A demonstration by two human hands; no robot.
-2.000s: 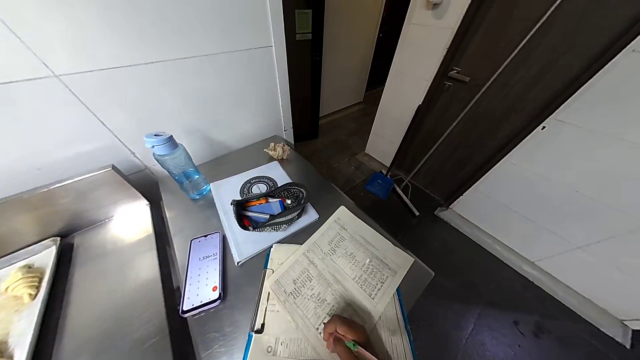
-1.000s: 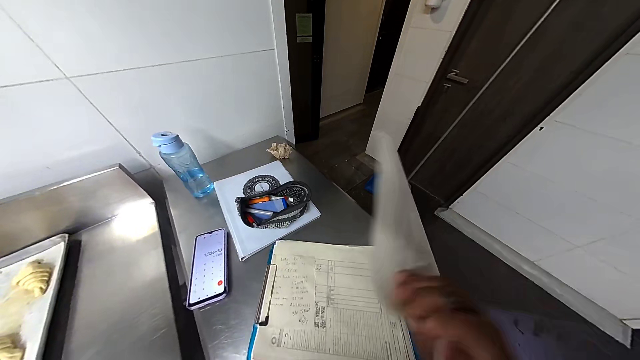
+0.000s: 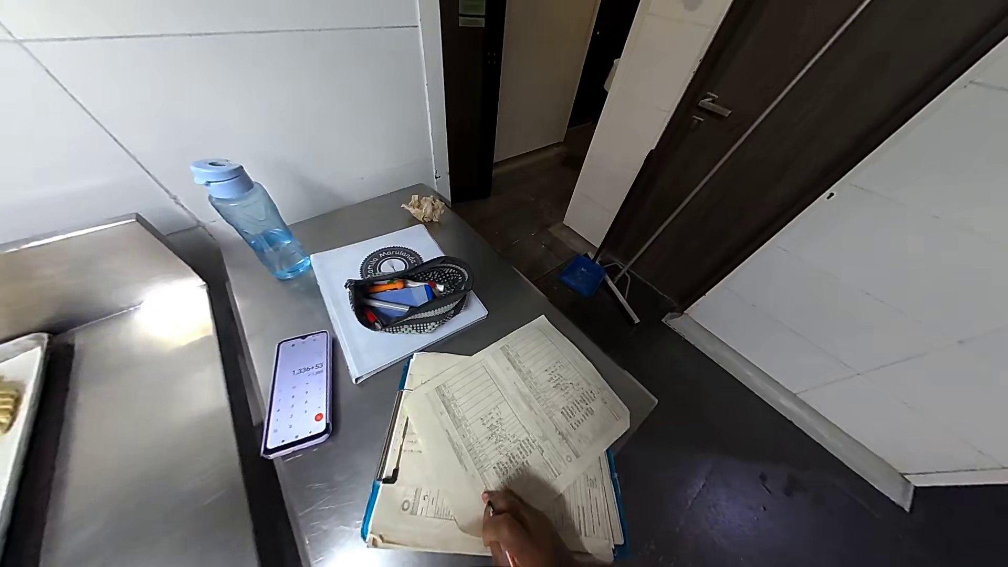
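My right hand [image 3: 524,535] is closed around a pen [image 3: 491,508], near the lower edge of a loose printed form [image 3: 524,409] with handwriting. That sheet lies at a slant over more papers [image 3: 425,504] on a blue clipboard [image 3: 370,504], past whose right side it reaches. My left hand is out of the frame. Left of the clipboard, a phone [image 3: 298,394] lies face up with a calculator on its screen. Behind the papers, an open patterned pencil case [image 3: 429,315] with pens and a blue item rests on a white binder [image 3: 346,339].
A blue water bottle [image 3: 264,224] and a crumpled paper [image 3: 425,208] stand on the steel table [image 3: 315,504]. At the left are a steel counter [image 3: 150,441] and a tray [image 3: 27,394] with pastry. A blue dustpan [image 3: 583,276] is on the floor by the door [image 3: 732,118].
One second ago, my hand held a blurred, raised sheet at the clipboard's right side. Now the form lies slanted over the clipboard papers and my right hand is lower, with the pen.
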